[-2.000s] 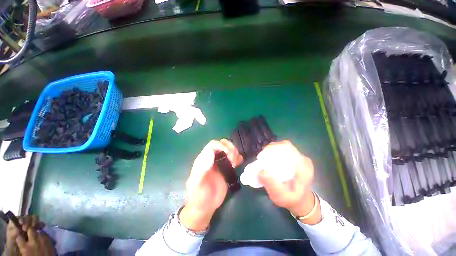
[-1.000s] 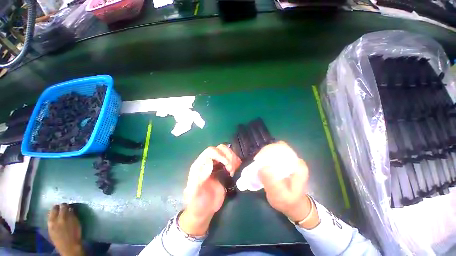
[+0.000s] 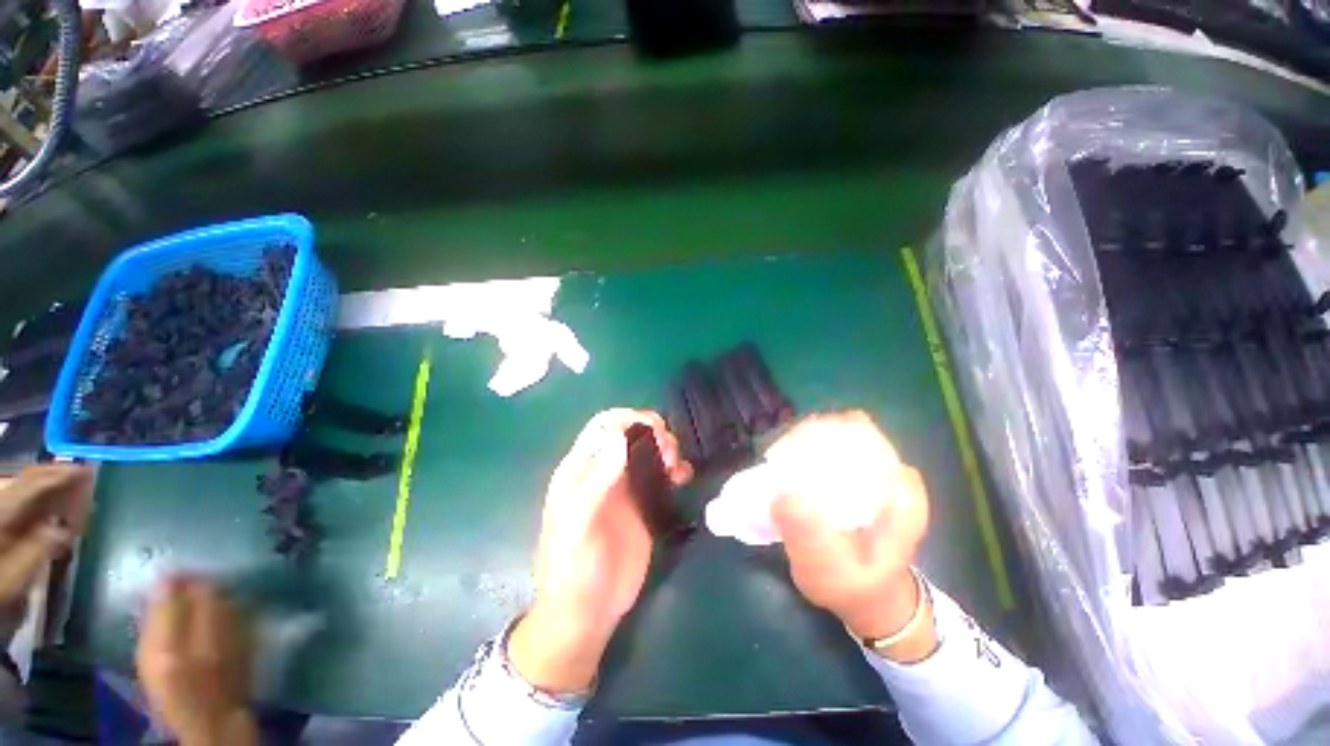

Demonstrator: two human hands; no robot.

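Observation:
My left hand (image 3: 595, 532) holds a dark, finger-length housing (image 3: 651, 481) upright between thumb and fingers, left of centre. My right hand (image 3: 850, 510) is closed round a small white squeeze bottle (image 3: 744, 504), whose front end points left toward the housing, with a small gap between them. The bottle's needle tip cannot be made out, and glare washes out the right hand. Several black housings (image 3: 729, 401) lie side by side on the green bench just beyond my hands.
A blue basket (image 3: 309, 350) of small black parts stands left, with loose black end pieces (image 3: 288, 503) before it. Crumpled white paper (image 3: 525, 350) lies behind. Yellow lines run either side. A plastic-lined tray (image 3: 1021, 364) of black parts stands right. Another person's hands (image 3: 197, 656) are lower left.
The housing in my left hand is more upright and the bottle has drawn slightly away to the right. Another person's hand has appeared at the left edge, and the lower-left one is blurred.

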